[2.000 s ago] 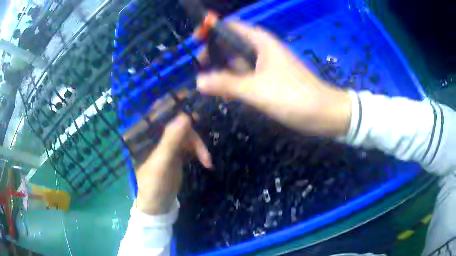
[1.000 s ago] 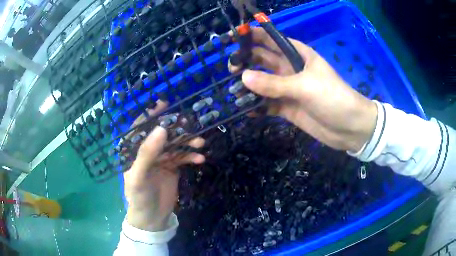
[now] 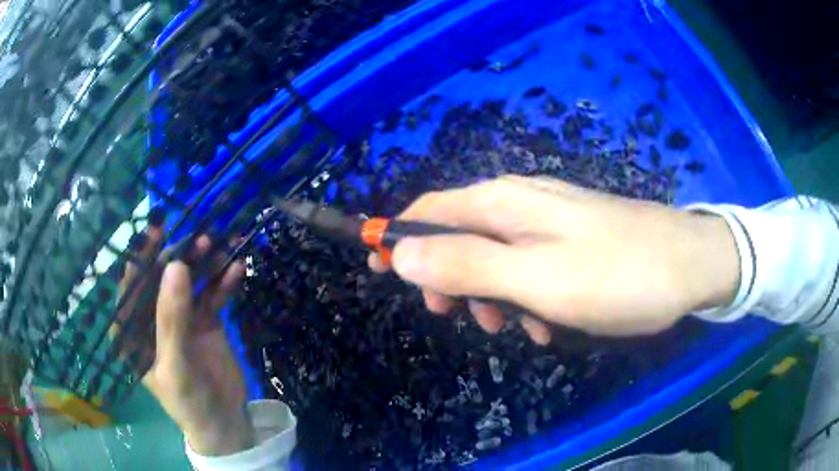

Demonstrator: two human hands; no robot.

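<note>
My right hand (image 3: 561,258) is closed around the side cutters (image 3: 377,233), with their dark jaws pointing left at the edge of the sprue frame. My left hand (image 3: 189,340) holds the black sprue frame (image 3: 120,175) by its lower part, at the left. The frame is tilted and blurred, with rows of small dark parts on its thin bars. The near blue bin (image 3: 589,78) is under my hands. Loose cut parts (image 3: 442,377) are heaped in it, some with pale, shiny centres. The cutter tips are too blurred to tell if they touch a bar.
A far blue bin (image 3: 164,138) with dark pieces lies behind the frame, upper left. A yellow-orange cup (image 3: 74,407) is on the green floor at the lower left. Yellow-black tape (image 3: 765,384) marks the floor at the lower right.
The sprue frame and my left hand have moved left and away from my right hand. My right hand has turned palm down, moved lower, and points the cutters left.
</note>
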